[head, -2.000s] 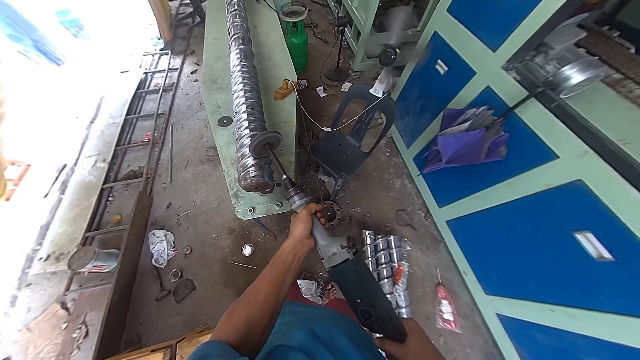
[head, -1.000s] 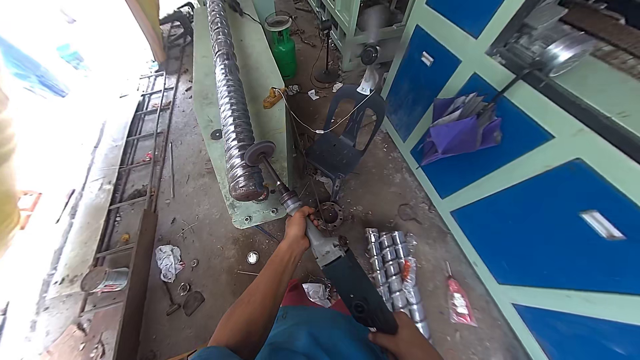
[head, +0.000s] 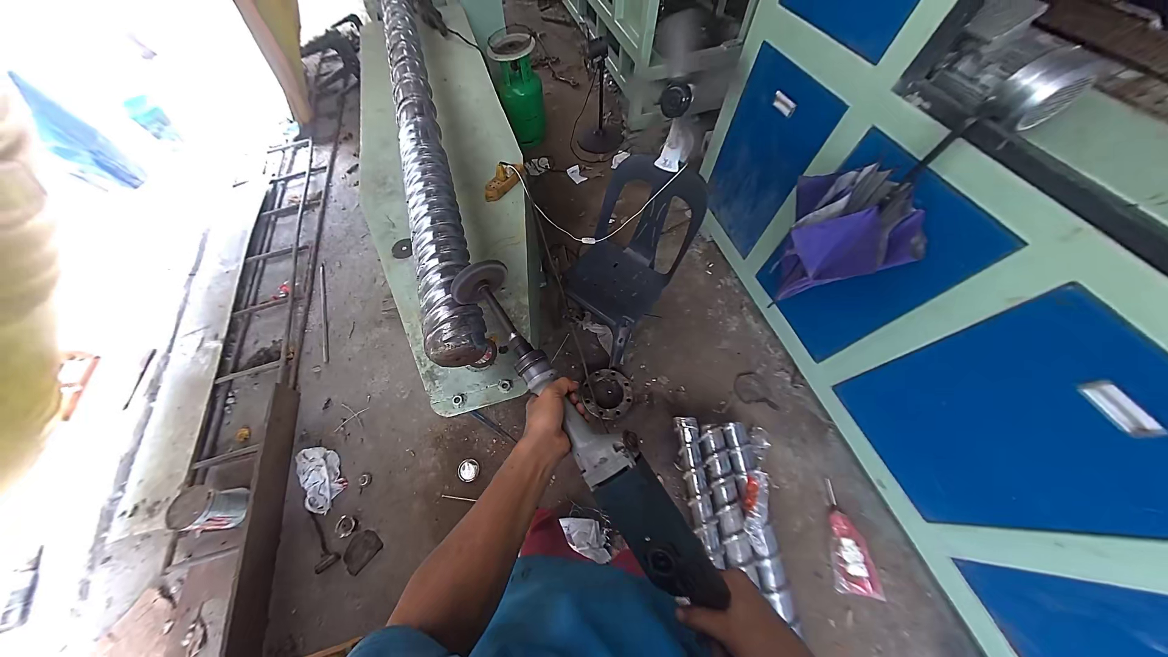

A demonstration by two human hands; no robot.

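Note:
My left hand (head: pixel 549 422) grips the grey metal neck of a long-shafted grinder (head: pixel 650 520). My right hand (head: pixel 744 616) is closed around the rear end of its dark body, partly cut off by the lower edge. From the grinder's front a shaft runs up to a round grey wheel (head: pixel 478 282), which lies at the right side of a long metal screw shaft (head: pixel 429 173), near its lower end; whether they touch I cannot tell. The ribbed, shiny screw rests lengthwise along a pale green steel bench (head: pixel 497 214). A yellow power socket (head: pixel 503 182) sits at the bench's right edge.
Right of the bench stand a dark plastic chair (head: pixel 620 278) and a green gas cylinder (head: pixel 522 96). A flanged ring (head: pixel 607 393) and wrapped metal cylinders (head: pixel 730 493) lie on the floor. Blue-panelled cabinets (head: pixel 1013 411) with a purple umbrella (head: pixel 853 233) are at right, a metal ladder (head: pixel 274 265) at left.
Both hands keep their hold on the grinder. Its wheel stays beside the lower part of the screw. The view has shifted slightly.

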